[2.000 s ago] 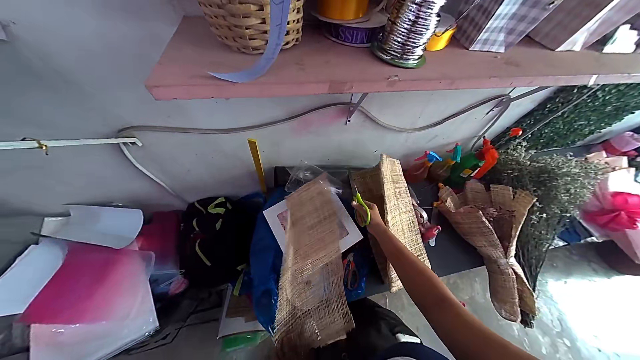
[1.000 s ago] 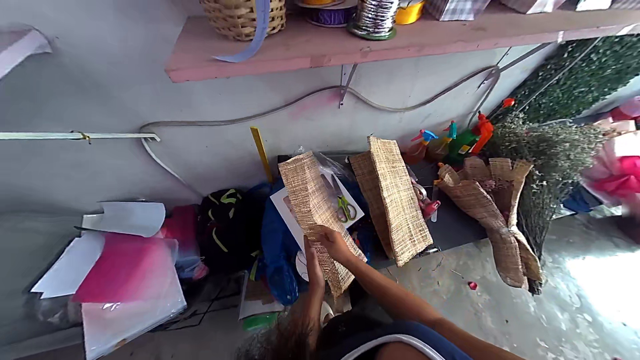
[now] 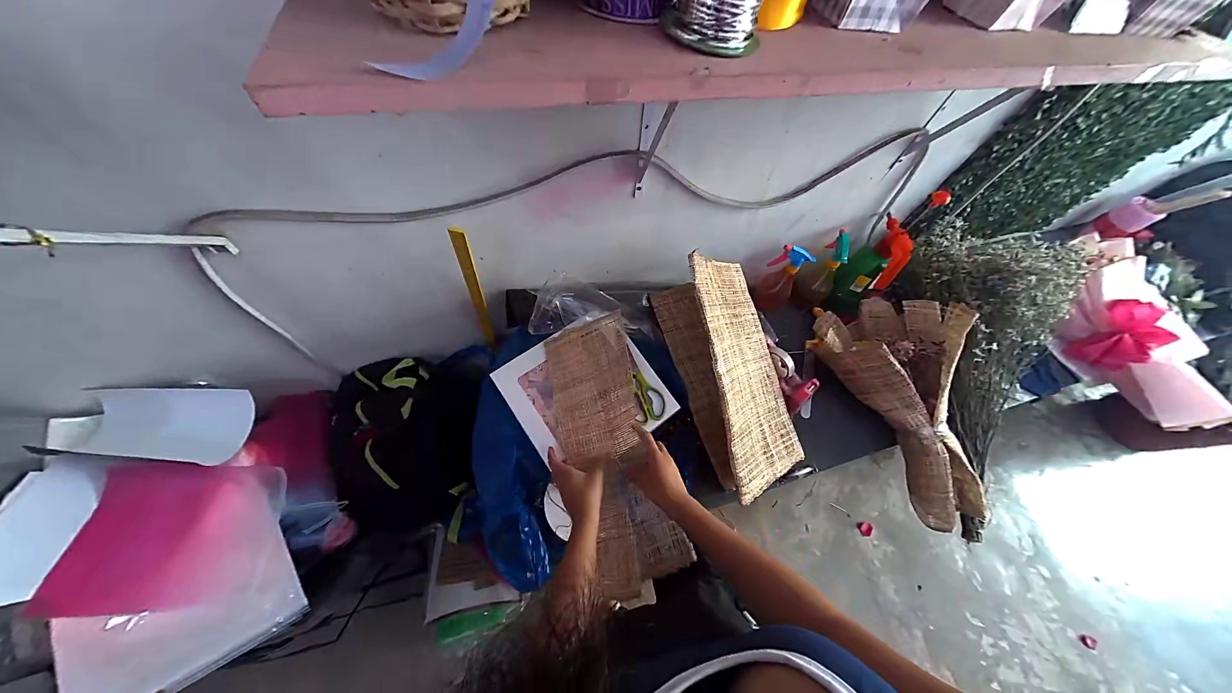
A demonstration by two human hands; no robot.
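Note:
My left hand (image 3: 579,486) and my right hand (image 3: 659,472) both grip a strip of brown woven burlap-like wrap (image 3: 592,385), one at each side near its middle. Its upper part lies over a white printed sheet (image 3: 525,395); more of the weave hangs below my hands. Green-handled scissors (image 3: 648,397) rest on the sheet, just right of the strip, their blades partly hidden. A larger folded piece of the same woven material (image 3: 746,385) stands to the right. Farther right lies a bouquet wrapped in woven material (image 3: 905,404).
A pink shelf (image 3: 577,77) juts out above. Spray bottles (image 3: 857,274) and dried flowers (image 3: 982,298) stand at the right. A black bag (image 3: 385,443), blue plastic (image 3: 500,481) and pink and clear sheets (image 3: 164,539) lie to the left. A yellow ruler (image 3: 470,279) leans on the wall.
Two seconds ago my right hand held the scissors; by one second ago they lay on the sheet and both hands were on the woven strip. The strip now hangs lower beneath my hands.

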